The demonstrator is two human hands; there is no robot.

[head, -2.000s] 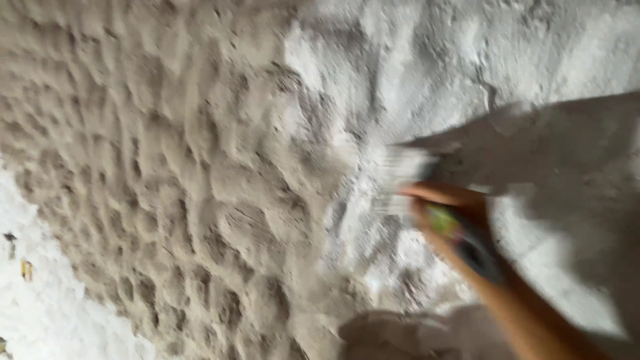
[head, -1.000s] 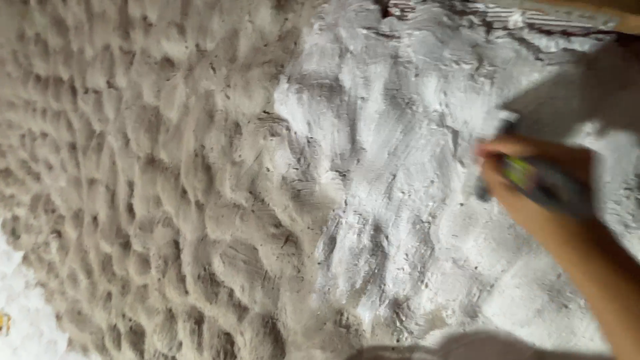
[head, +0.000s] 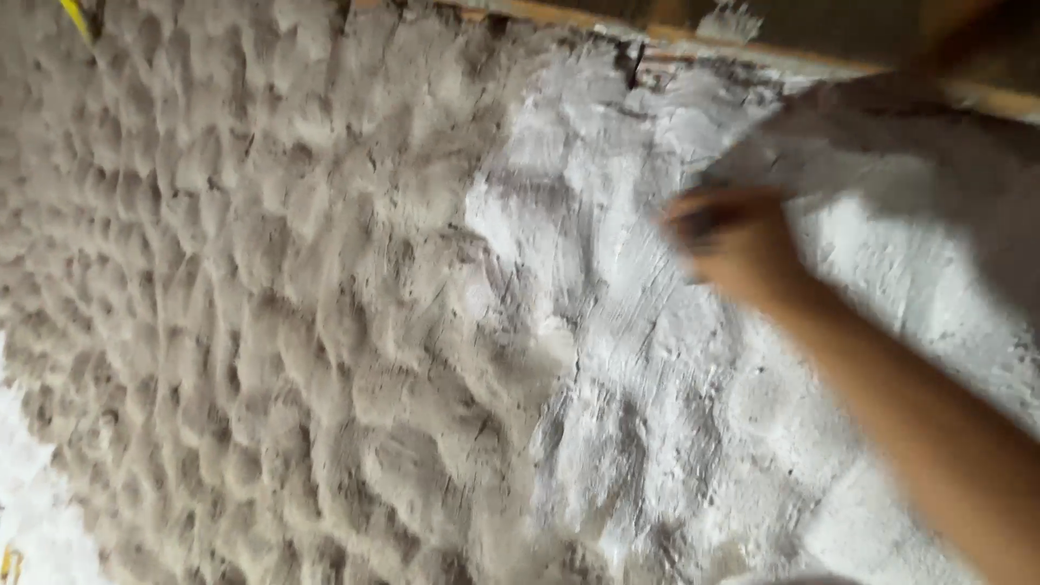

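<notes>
My right hand (head: 731,240) reaches in from the right edge and is blurred by motion. Its fingers are closed around a dark handle (head: 705,223), apparently that of the paintbrush seen in the earlier frames; the bristles cannot be made out now. The hand is over the white-coated part (head: 626,325) of a lumpy wall, where streaky brush marks show. To the left, the wall's uncoated grey-brown mud plaster (head: 268,268) is covered in rounded dents. My left hand is out of view.
A wooden strip (head: 561,15) runs along the wall's upper edge, with a dark surface beyond. A white area (head: 36,496) lies at the lower left, with a small yellow thing (head: 11,565). A yellow strip (head: 77,18) shows at the top left. Shadows fall on the right.
My right hand has swept over the white coating, still gripping the brush. The view has shifted, bringing the wooden strip along the top into sight.
</notes>
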